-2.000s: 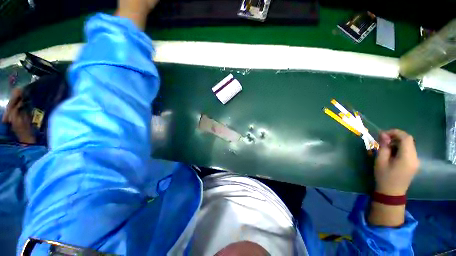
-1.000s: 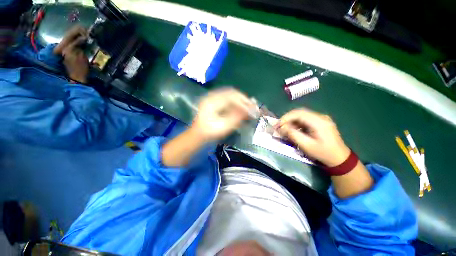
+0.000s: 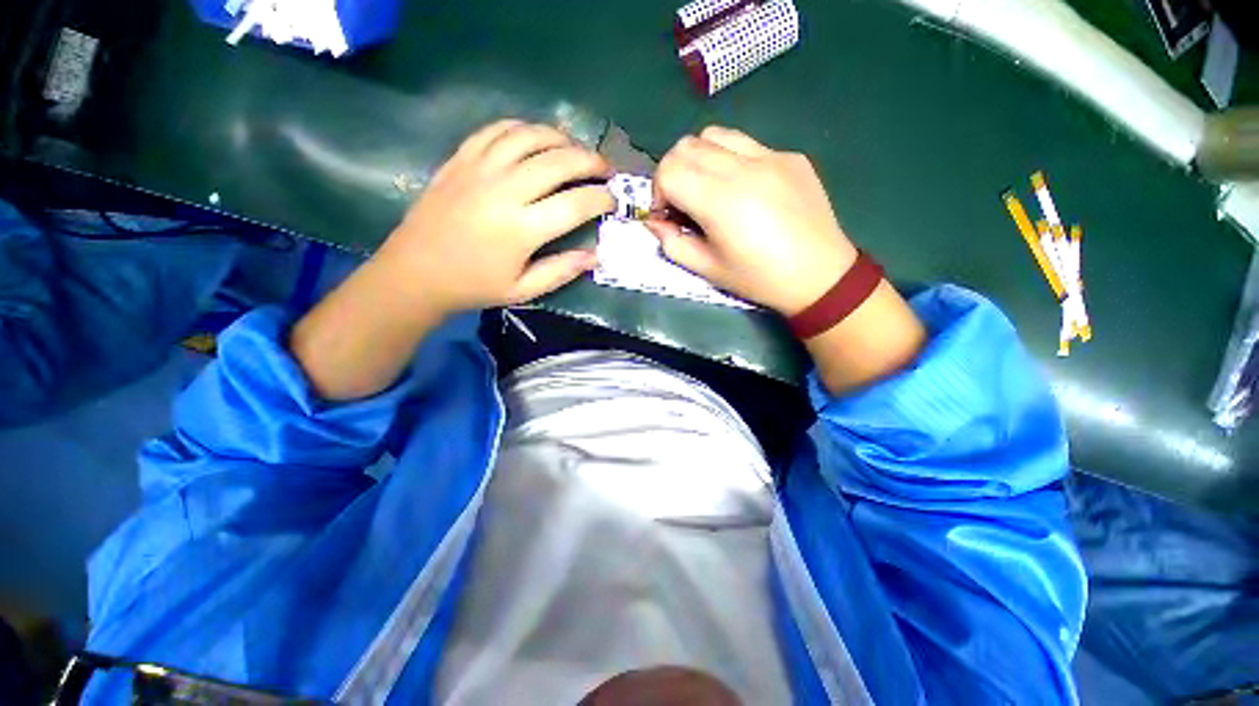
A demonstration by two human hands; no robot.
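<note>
A silvery-white phone mid-frame (image 3: pixel 642 262) lies on the green mat at the bench's near edge, its ends partly hidden by my hands. My left hand (image 3: pixel 504 214) holds its left side, fingertips at the upper end. My right hand (image 3: pixel 759 214), with a dark red wristband, has bent fingers over its upper right part. A small dark thing shows under the right fingers; I cannot tell what it is or whether they grip it. A small white and dark piece (image 3: pixel 634 196) shows between both hands' fingertips. Flex cables (image 3: pixel 1060 262) with orange-yellow ends lie fanned at the right.
A curled sheet with rows of dark dots (image 3: pixel 746 44) lies beyond my hands. A blue bin (image 3: pixel 370 19) with white strips is cut off at the upper left. A white rail (image 3: pixel 1063 69) runs at the upper right. Shiny clear plastic (image 3: pixel 1240 359) lies far right.
My left hand has come back from the far side to the phone, and both hands now meet at its upper end. The view has shifted, so the bin is mostly out of frame.
</note>
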